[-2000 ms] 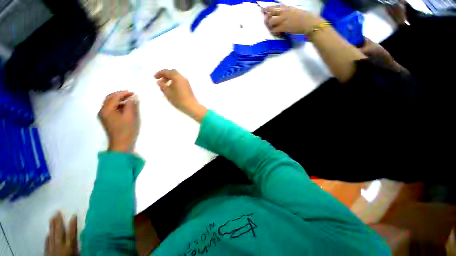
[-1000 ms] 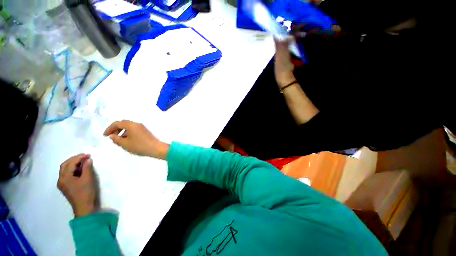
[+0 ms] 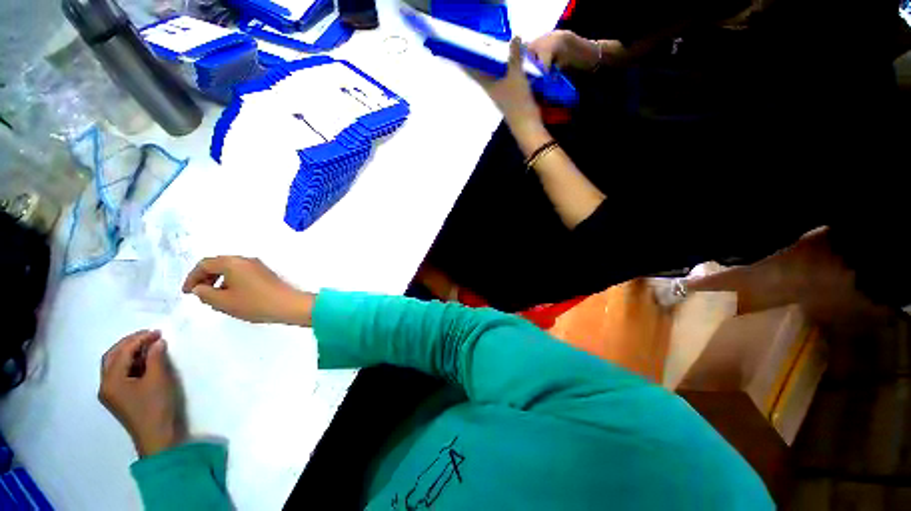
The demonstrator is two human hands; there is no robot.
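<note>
My left hand (image 3: 143, 391) rests over the white table (image 3: 250, 389) at the lower left, fingers loosely curled, holding nothing that I can see. My right hand (image 3: 248, 289) is up and right of it, over the table, fingers bent with a small gap between thumb and fingertips, and no object visible in it. Beyond my right hand lies a fanned stack of white-and-blue retail boxes (image 3: 325, 175) with cable pictures on the upper faces. The two hands are apart and do not touch the boxes.
A metal flask (image 3: 145, 80), a crumpled blue-edged cloth (image 3: 120, 195) and more boxes (image 3: 200, 50) lie at the back. A person in black at the right holds blue boxes (image 3: 479, 50). Blue boxes (image 3: 22, 489) show at the lower left. Brown cartons (image 3: 769, 359) are below.
The view has swung right, so the flask and the whole fanned stack show. My hands keep much the same curled pose. The person in black has moved a blue-and-white box over the table.
</note>
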